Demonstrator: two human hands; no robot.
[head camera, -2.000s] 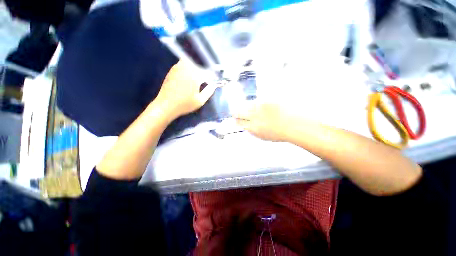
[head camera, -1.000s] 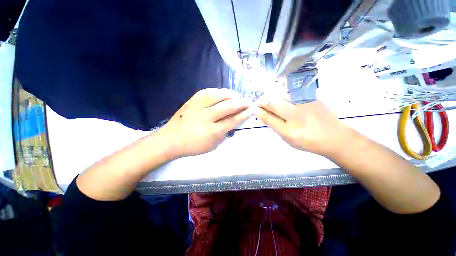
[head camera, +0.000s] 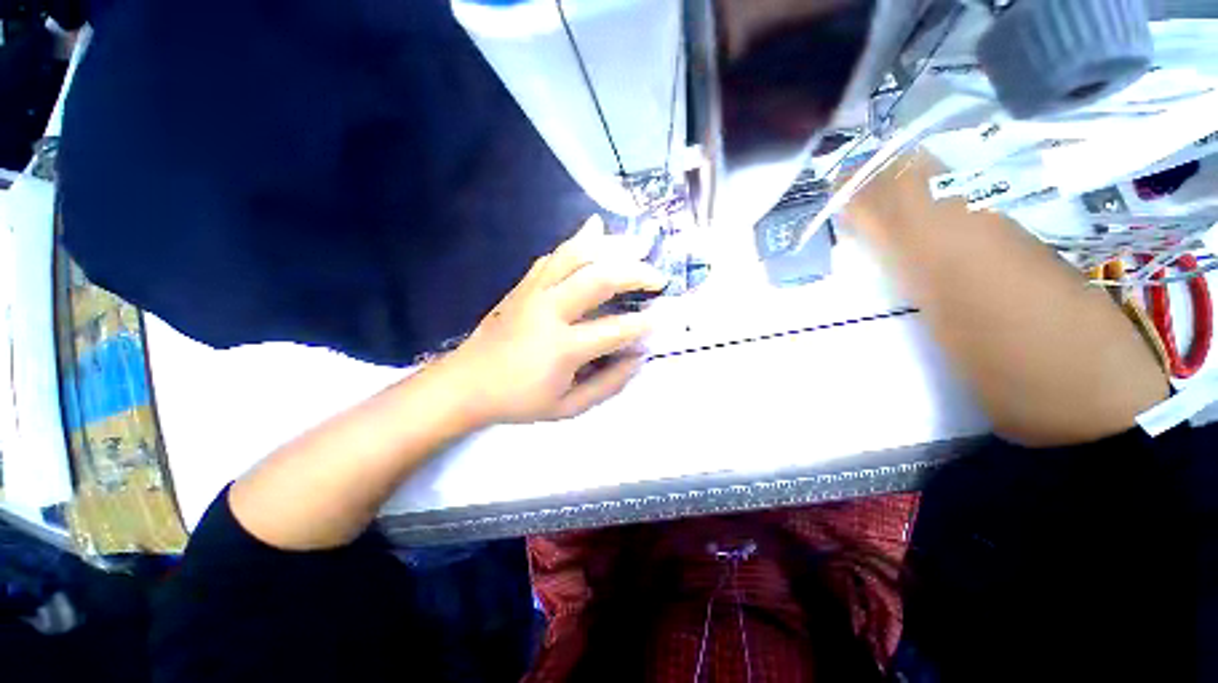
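The navy-black garment piece (head camera: 307, 174) lies heaped left of the needle. My left hand (head camera: 561, 334) is at its right edge, fingertips by the bright, overexposed presser foot area (head camera: 675, 247); whether it pinches the cloth is unclear. My right hand (head camera: 888, 180) reaches up to the right of the needle, behind the machine's thread parts and pale strips, so its fingers are mostly hidden. The sewing machine head (head camera: 788, 80) fills the top centre, close and blurred. A grey square piece (head camera: 795, 243) sits right of the needle.
A ribbed grey knob (head camera: 1069, 54) is at upper right. Pale strips with printing (head camera: 1042, 160) lie below it. Red and yellow-orange scissors (head camera: 1178, 320) lie at far right beside my forearm. A ruler-marked edge (head camera: 668, 504) runs along the front. Taped brown board (head camera: 120, 427) is at left.
My right hand has left the needle area and moved up and right, behind the machine parts. My left hand stays near the needle. The pale strips now lie partly over my right forearm.
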